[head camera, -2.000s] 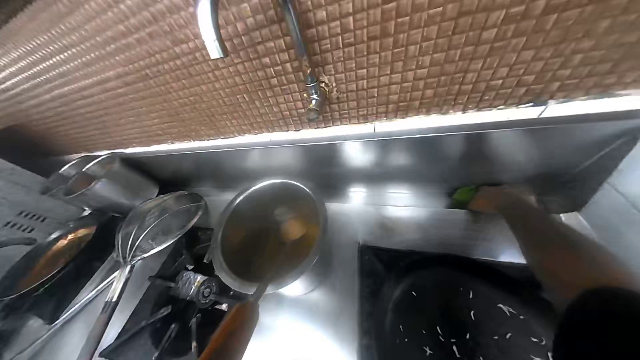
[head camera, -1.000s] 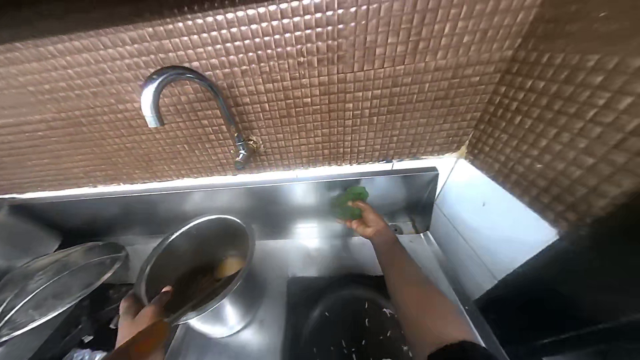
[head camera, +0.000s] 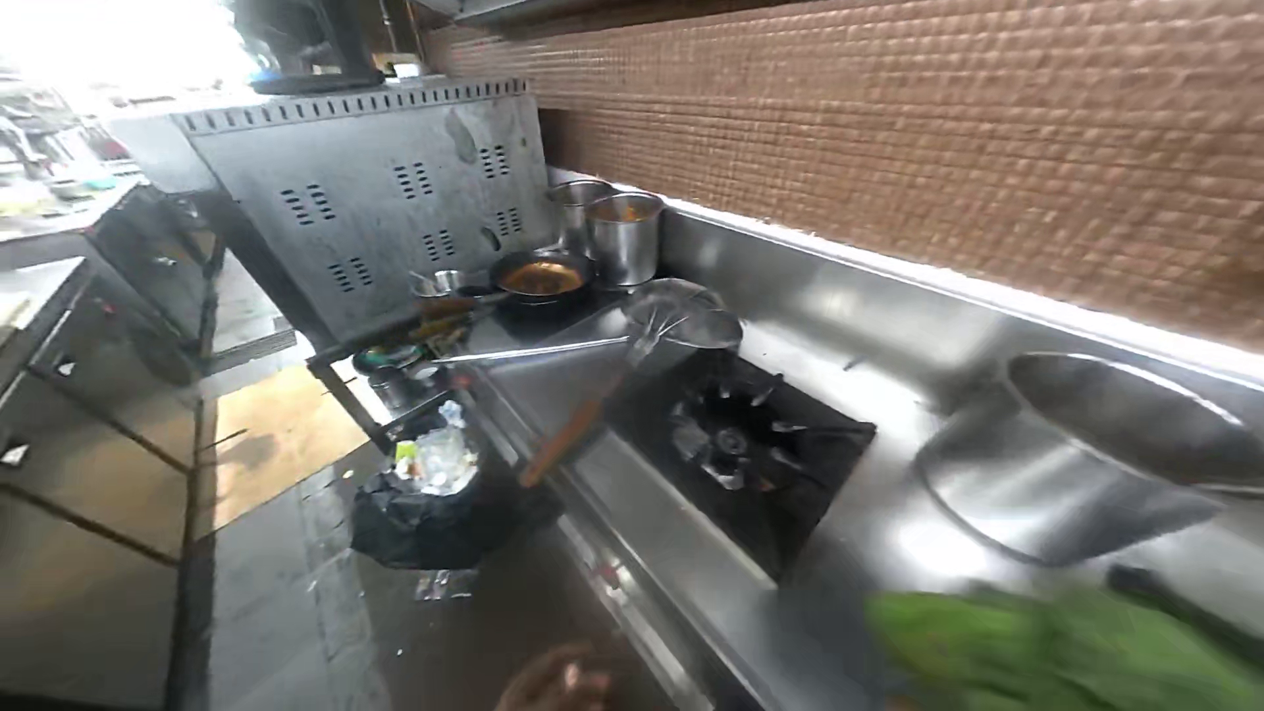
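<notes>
A bunch of leafy greens (head camera: 1066, 642), blurred and close to the camera, fills the lower right corner. Only a sliver of skin shows under its left edge, where my right hand appears to hold it; the rest of that hand is hidden. My left hand (head camera: 568, 679) is at the bottom edge, blurred, its fingers partly cut off by the frame, and nothing is plainly seen in it. A large steel pot (head camera: 1057, 484) stands on the steel counter above the greens. Left of the pot lies a wire strainer (head camera: 681, 316) with a wooden handle (head camera: 563, 441), beside the gas burner (head camera: 731, 439).
A frying pan with orange-brown contents (head camera: 543, 278) and steel pots (head camera: 624, 242) stand at the back near a perforated metal panel (head camera: 385, 188). Below the counter's front edge is a black-lined bin (head camera: 415, 518) holding clear plastic. Steel cabinets (head camera: 99, 425) line the left side.
The view has swung strongly left. My left hand has come away from the pot, where it was a second ago. The greens now appear much closer to the camera.
</notes>
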